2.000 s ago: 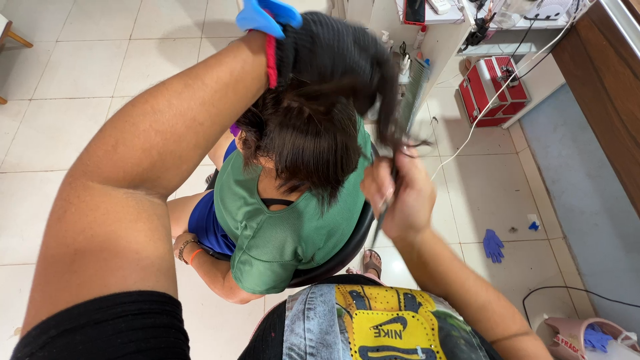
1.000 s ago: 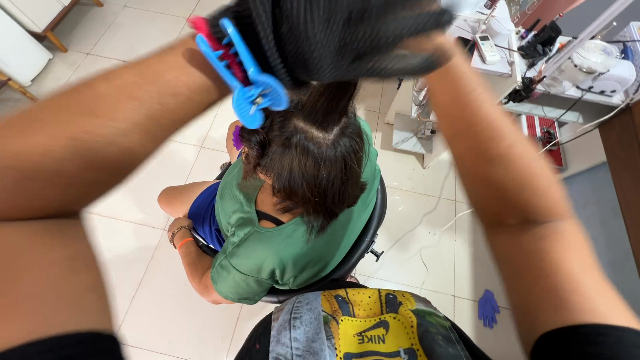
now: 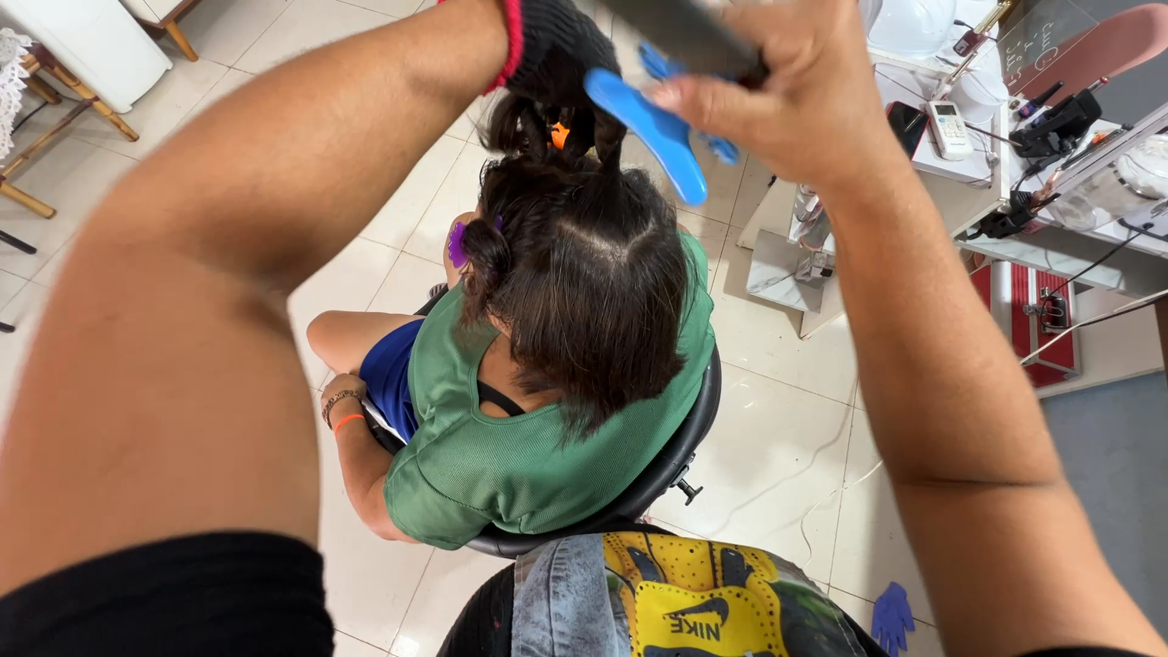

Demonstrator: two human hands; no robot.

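A person in a green top sits in a black chair (image 3: pixel 703 429) with dark hair (image 3: pixel 602 310) parted at the crown. My left hand (image 3: pixel 561 55), in a black glove, is at the raised front section of hair; its fingers are partly hidden. My right hand (image 3: pixel 776 91), bare, grips a blurred dark flat tool (image 3: pixel 689 36) and has a blue plastic hair clip (image 3: pixel 652 132) at its thumb. A purple clip (image 3: pixel 458 245) holds a twist of hair at the left side. An orange clip (image 3: pixel 559 136) shows among the strands under my left hand.
On the right stands a white workstation (image 3: pixel 949 205) with a phone (image 3: pixel 906 126), a remote control (image 3: pixel 949 130) and cables. A red case (image 3: pixel 1040 319) sits below it. A purple glove (image 3: pixel 892 619) lies on the tiled floor. A bamboo-legged stool (image 3: pixel 82 91) is at upper left.
The blue clip, at my left wrist in both earlier frames, is now at my right hand. My right hand has come away from over my left. The hair held up earlier is now mostly under my left hand.
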